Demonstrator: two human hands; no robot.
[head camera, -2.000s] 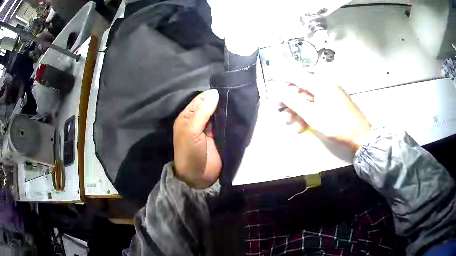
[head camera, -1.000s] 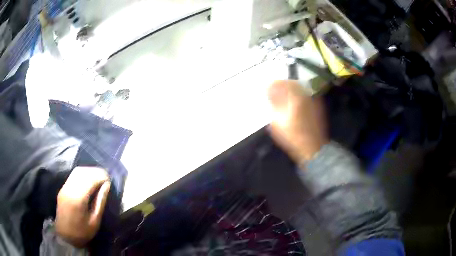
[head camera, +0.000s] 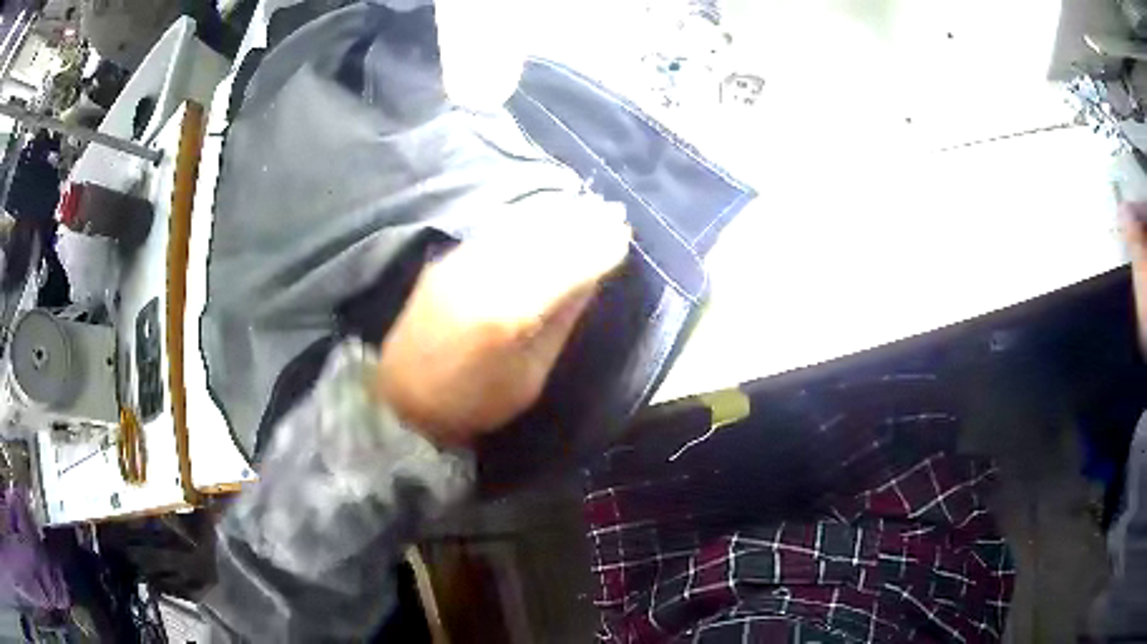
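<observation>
The dark garment (head camera: 340, 164) spreads over the left of the table, its greyer side up. Its band and stitched panel (head camera: 629, 157), with pale topstitching lines, lie angled to the right below the glare of the machine. My left hand (head camera: 503, 315) grips the garment near the band; its fingertips are washed out by light and the thumb side is partly hidden. My right hand (head camera: 1138, 271) shows only as a sliver cut off by the right edge, so what it holds cannot be seen. The needle area is lost in glare.
The white machine table (head camera: 881, 239) has yellow tape (head camera: 726, 406) with a loose thread on its front edge. At left are a dark phone-like object (head camera: 149, 359), orange handles (head camera: 131, 443) and a round grey-white machine part (head camera: 48, 357). Plaid cloth (head camera: 805, 554) covers the lap.
The view swung right and back. The band and panel now lie turned diagonally to the right. My left hand has moved over the cloth; my right hand has moved away to the far right edge.
</observation>
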